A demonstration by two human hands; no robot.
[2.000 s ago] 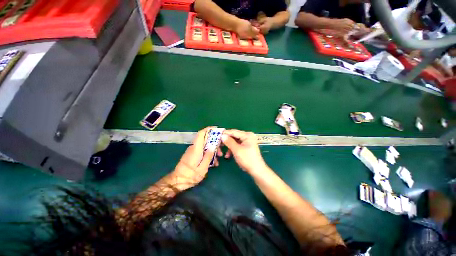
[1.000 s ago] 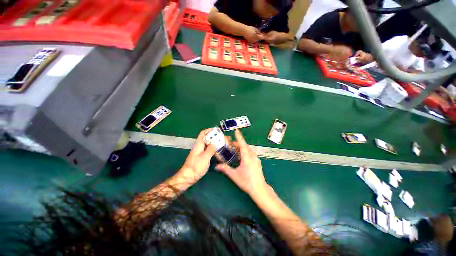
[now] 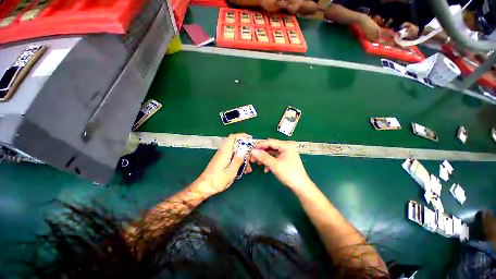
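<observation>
My left hand (image 3: 220,166) holds a slim phone unit (image 3: 244,146) upright, its white keypad end with blue spots at the top between thumb and fingers. Its lower part is mostly hidden by my fingers. My right hand (image 3: 277,161) has thumb and forefinger pinched together at the right edge of the keypad end; whether a small piece is between the fingertips cannot be told. Just beyond the hands, a phone unit with a dark screen (image 3: 238,114) and an open phone housing (image 3: 289,120) lie on the green belt.
A grey equipment case (image 3: 81,87) with red trays stands at left, a black clump (image 3: 140,162) beside it. More housings (image 3: 385,123) lie further right. White flat parts (image 3: 427,182) are piled at right. A red phone tray (image 3: 261,30) and other workers' hands are across the belt.
The units on the belt have shifted left. My right hand, spread beside the phone a second ago, is now pinched at its edge. The held phone shows its keypad end more upright.
</observation>
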